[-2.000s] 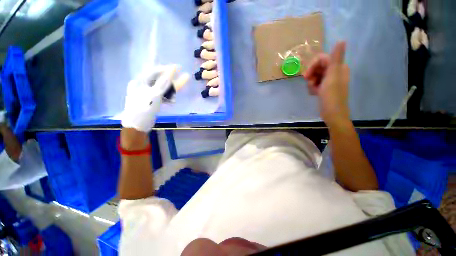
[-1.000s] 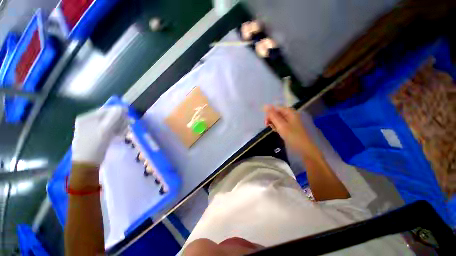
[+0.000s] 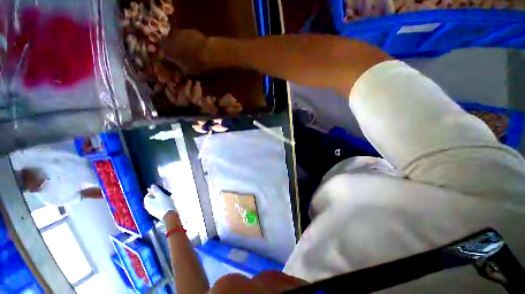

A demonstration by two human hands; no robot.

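Note:
My right hand (image 3: 187,50), bare, reaches into a brown parts box (image 3: 221,20) at the upper left, among loose flesh-coloured parts (image 3: 151,26). Its fingers are dark and blurred, so what they hold cannot be told. My left hand (image 3: 158,202), in a white glove, is over the dark green conveyor belt (image 3: 148,152). A small dark piece shows at its fingertips. A few flesh-coloured, dark-ended parts (image 3: 212,126) lie at the bench's end beside the box. The green lid (image 3: 251,217) and thin pale bits (image 3: 242,209) lie on the cardboard pad (image 3: 231,201).
A blue tray (image 3: 230,256) shows its edge beside the cover sheet (image 3: 244,155). Blue crates of red parts (image 3: 115,195) stand across the belt, near another person (image 3: 54,184) in white. A blue bin of peach parts (image 3: 426,34) is at the upper right.
The view has swung toward the parts box. My right hand has moved from the bench edge into the box. My left hand has moved from over the tray to over the belt.

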